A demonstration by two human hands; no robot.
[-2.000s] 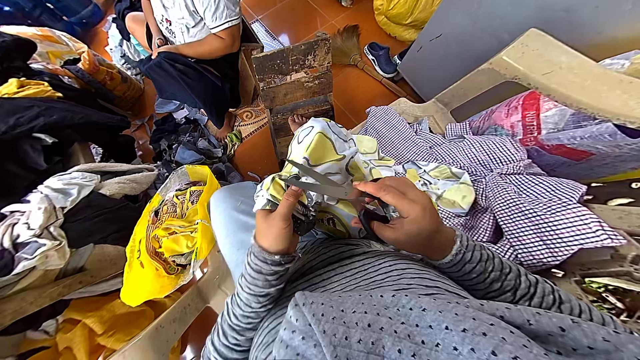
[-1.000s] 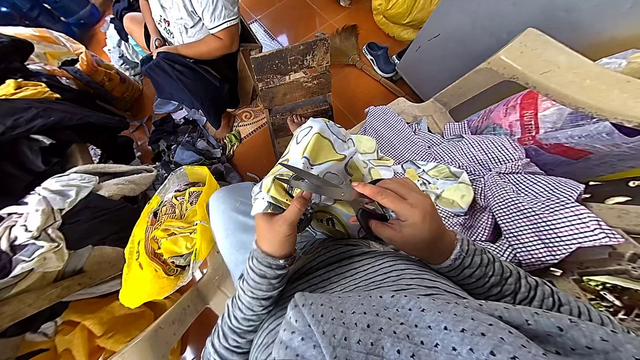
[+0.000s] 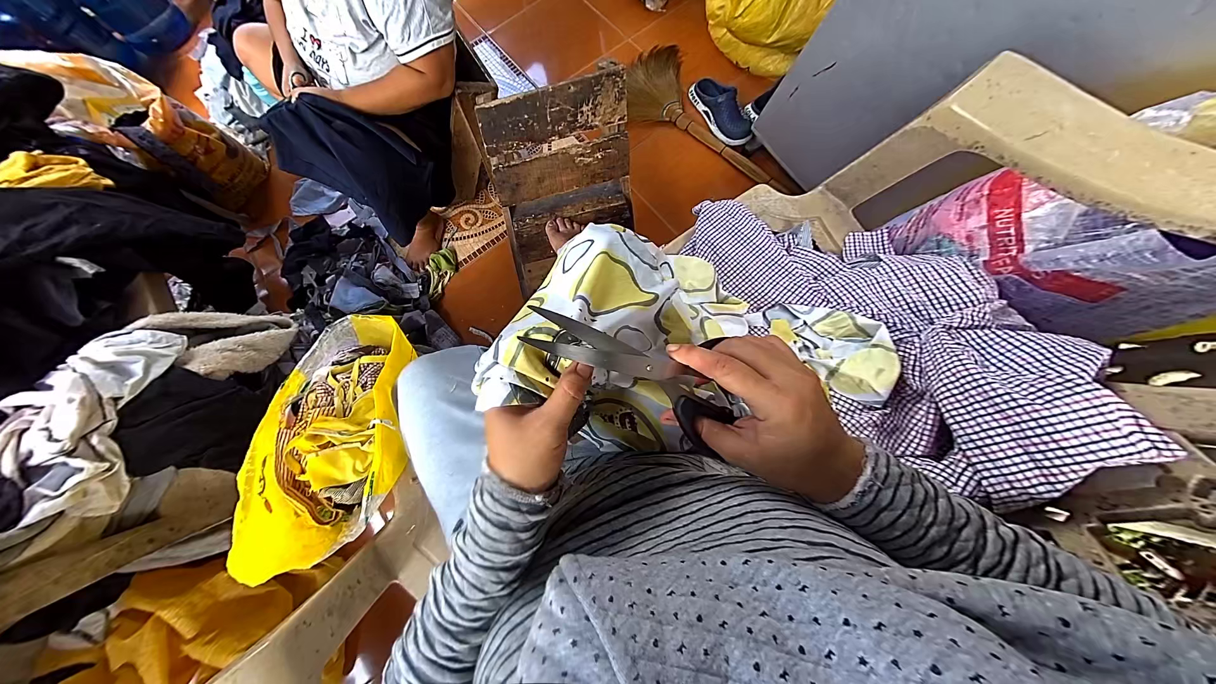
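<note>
My right hand grips the black handles of a pair of scissors, its index finger laid along the pivot end. The blades point left and stand apart over a white cloth with yellow and grey shapes, which lies across my lap. My left hand pinches the cloth, the thumb up beside the lower blade; the fingers are hidden under the fabric. To the right of the cloth, a checked cloth is spread over the chair's arm side.
A plastic chair surrounds me. At left stand a yellow plastic bag of cloth pieces and heaped garments. Ahead are a wooden stool, a broom, a blue clog, fabric scraps and a seated person holding dark cloth.
The scissor blades, close together two seconds ago, now stand wider apart. Both hands stay at nearly the same place on the cloth.
</note>
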